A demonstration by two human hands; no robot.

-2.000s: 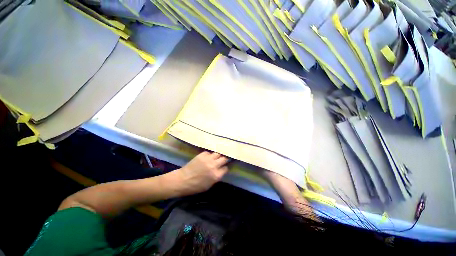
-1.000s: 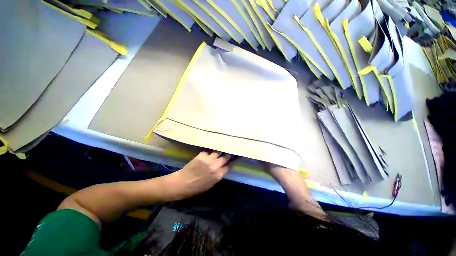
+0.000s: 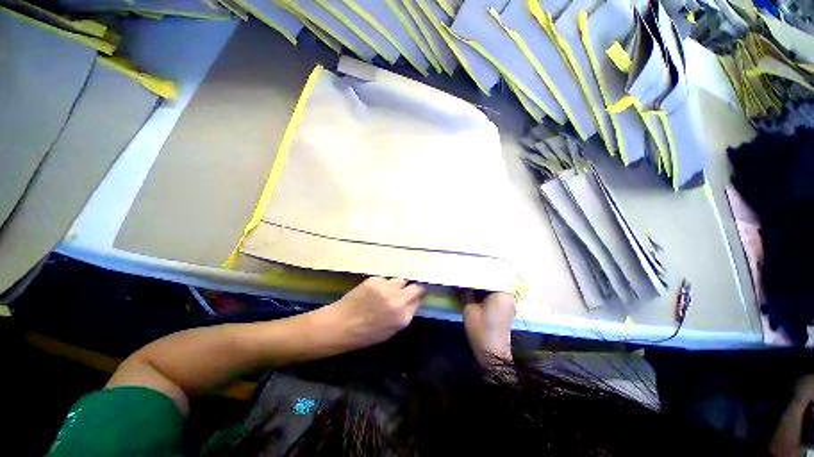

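A large pale panel (image 3: 402, 170) lies before me, with a yellow line down its left side and a folded band (image 3: 357, 253) marked by a thin dark line along its near side. Small yellow tails show at both near corners. My left hand (image 3: 384, 308) is at the middle of the near edge, its fingers curled against the edge and fingertips partly hidden under it. My right hand (image 3: 489, 317) is at the near edge by the right corner, its fingers mostly hidden under the panel. Both hands are bare.
Large grey sheets (image 3: 71, 170) with yellow tails lie at left. A fanned row of yellow-edged pieces (image 3: 535, 67) runs across the back. Narrow grey strips (image 3: 593, 228) lie right of the panel. A small reddish tool (image 3: 683, 303) with a cord is at the right table edge. A person's dark hair shows at far right.
The view has shifted, so things sit further left. My right hand has drawn out from under the near edge, more of it showing. The dark-haired person has come into view at right.
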